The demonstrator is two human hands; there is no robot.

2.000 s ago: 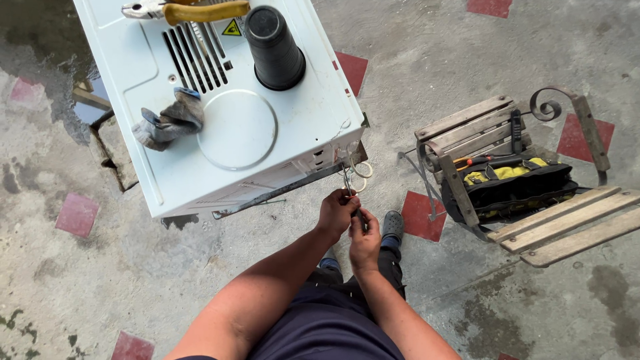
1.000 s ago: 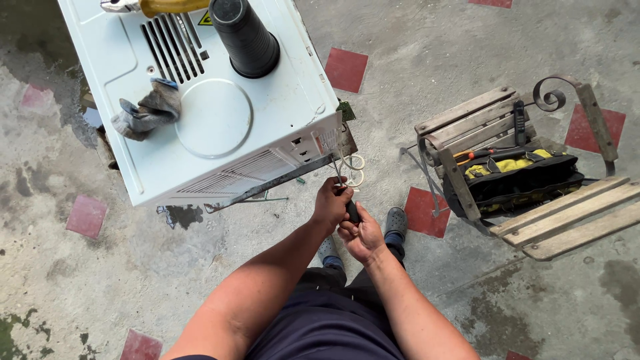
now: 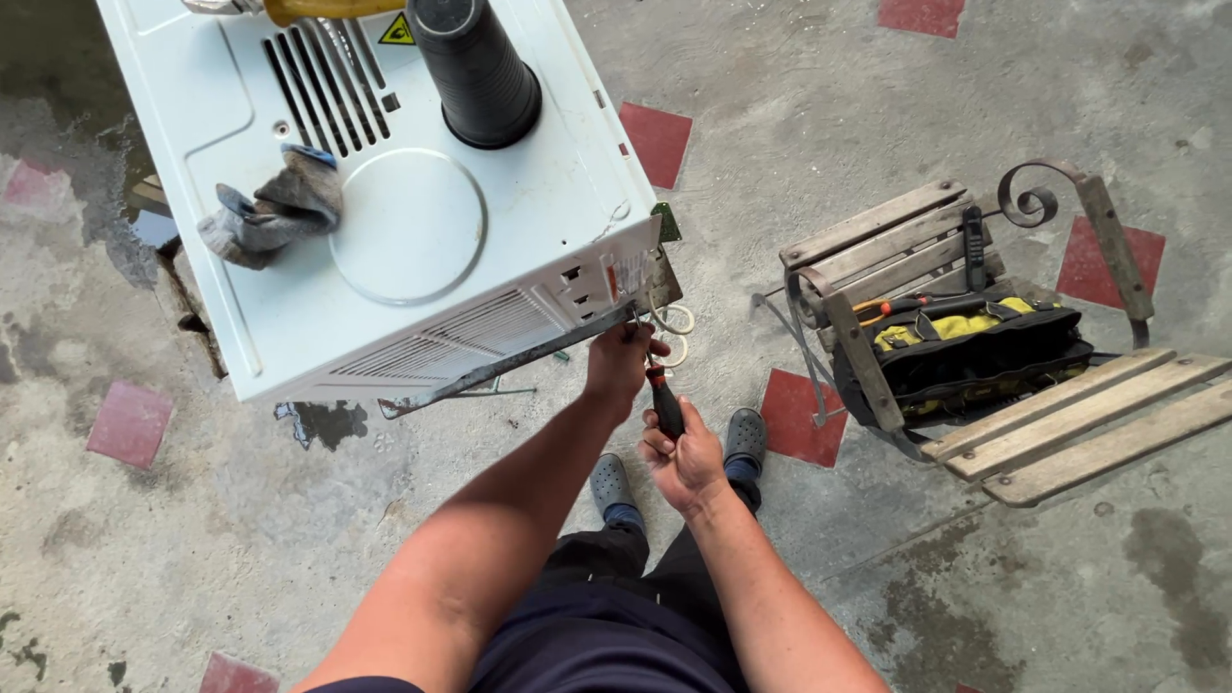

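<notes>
My right hand is closed round the black handle of a screwdriver, whose red-banded end points up toward my left hand. My left hand is at the lower edge of a white metal appliance, beside a looped white cable; its fingers are partly hidden, so what they hold cannot be made out. On the appliance panel lie a grey work glove, an upturned black plastic cup and yellow-handled pliers. A green circuit-board corner sticks out past the panel's right corner.
At the right stands a wooden slatted bench with iron scrolls. It bears an open black and yellow tool bag with orange-handled tools and a black handheld device. My feet in grey clogs are on the concrete floor below my hands.
The screwdriver now shows upright in my right hand, its handle plainer than before. My left hand remains by the cable at the appliance's edge. The view has shifted slightly.
</notes>
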